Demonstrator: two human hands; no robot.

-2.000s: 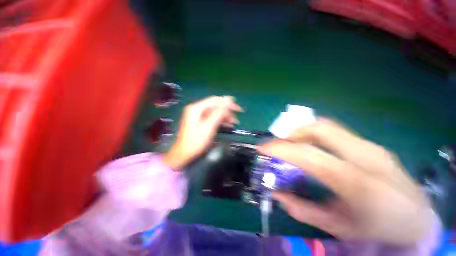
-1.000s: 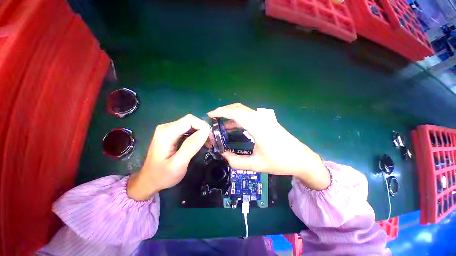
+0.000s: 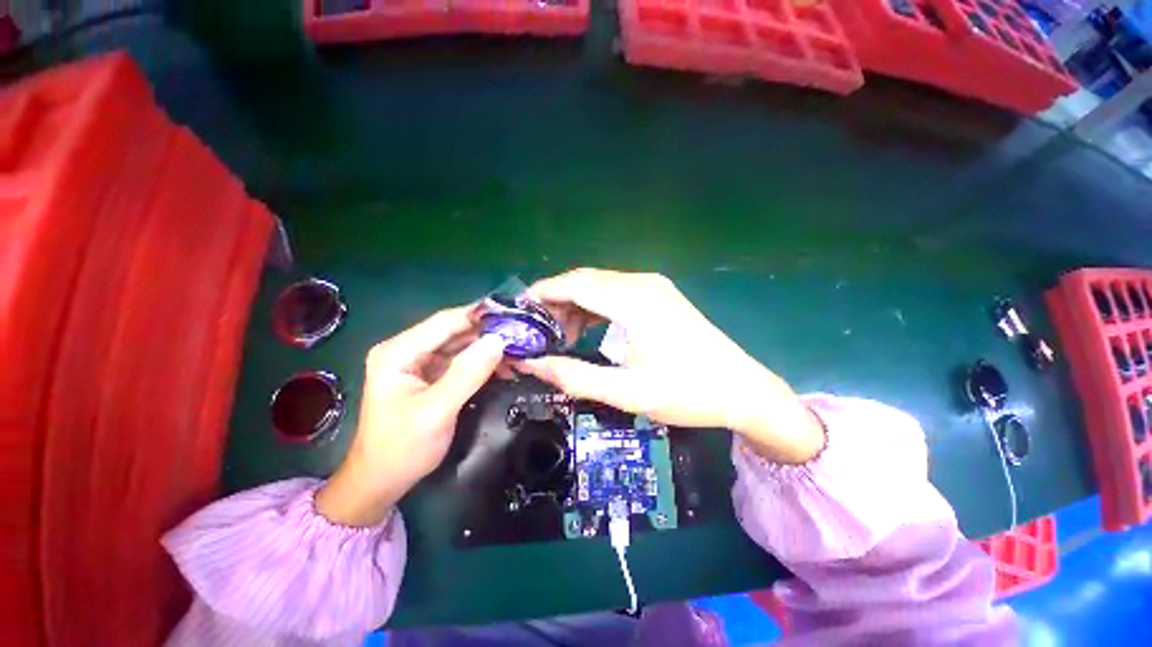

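My left hand (image 3: 423, 398) and my right hand (image 3: 657, 348) together hold a round unit (image 3: 519, 329) by its rim, above the test fixture. The unit is tilted, with a shiny rim and a bluish-violet face. Below it the black fixture plate (image 3: 486, 506) lies on the green bench. The round black socket (image 3: 543, 449) on the plate holds no unit. The small blue circuit board (image 3: 617, 468) is right of the socket, with a white USB cable (image 3: 620, 531) plugged into its near edge. A white patch behind is mostly hidden by my right hand.
Red trays (image 3: 139, 367) are stacked at the left, with two dark reddish discs (image 3: 308, 312) beside them. More red trays (image 3: 739, 44) line the far edge. At the right lie a dark disc (image 3: 985, 384) with a pale lead, a dark ring (image 3: 1013, 439), small metallic parts (image 3: 1008, 319) and a tray (image 3: 1074, 316).
The head view has shifted and sharpened. Both hands came together around the unit above the fixture, and the unit has turned from edge-on to show its bluish face.
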